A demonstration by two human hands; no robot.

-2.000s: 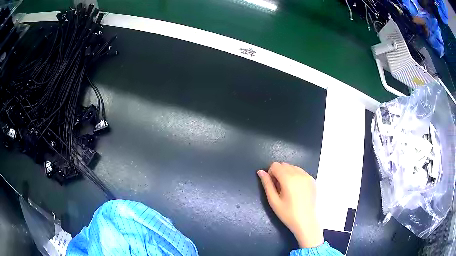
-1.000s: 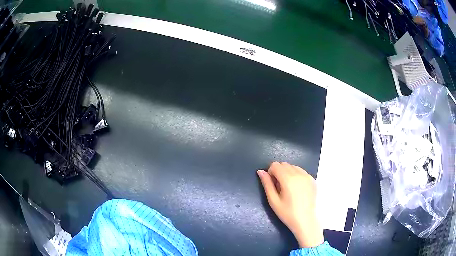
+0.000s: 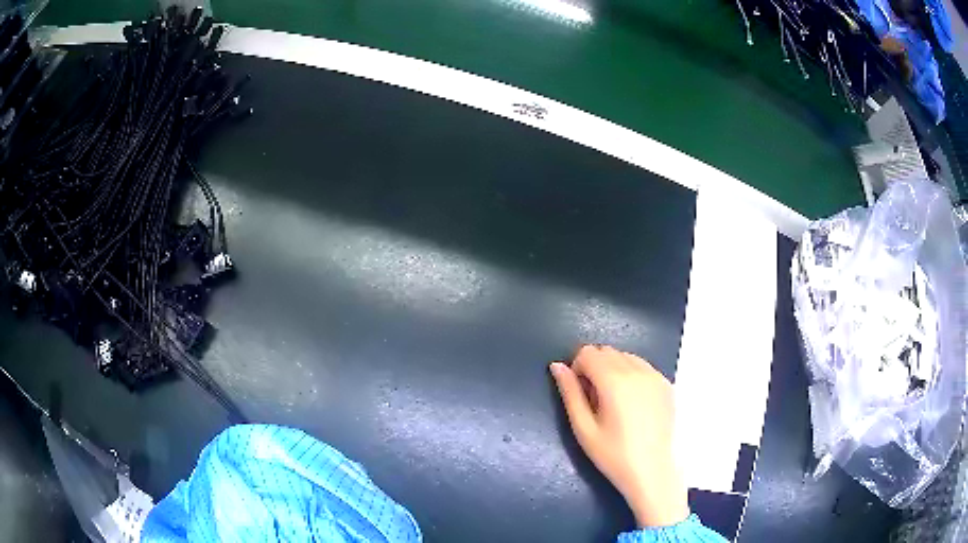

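My right hand (image 3: 621, 424) rests on the dark mat (image 3: 425, 276) at lower right, fingers curled under, beside a long white backing sheet (image 3: 727, 339). Nothing shows in it, but its palm side is hidden. Black pads (image 3: 746, 467) sit at the sheet's near end. My left hand is not visible; only a blue sleeve (image 3: 281, 488) shows at the lower edge. A large tangled pile of black cables (image 3: 106, 180) with blocky connectors lies on the left of the mat.
An open clear bag of small white and dark pieces (image 3: 870, 329) lies at right. A white plastic housing (image 3: 894, 149) is partly behind it on the green conveyor (image 3: 658, 85). Dark wired clusters and another person's blue sleeve (image 3: 921, 80) are at top right. A small bag (image 3: 122, 514) is at lower left.
The white housing has moved right along the conveyor and is more hidden behind the bag. More dark wired parts show at top right. My right hand and left sleeve have stayed put.
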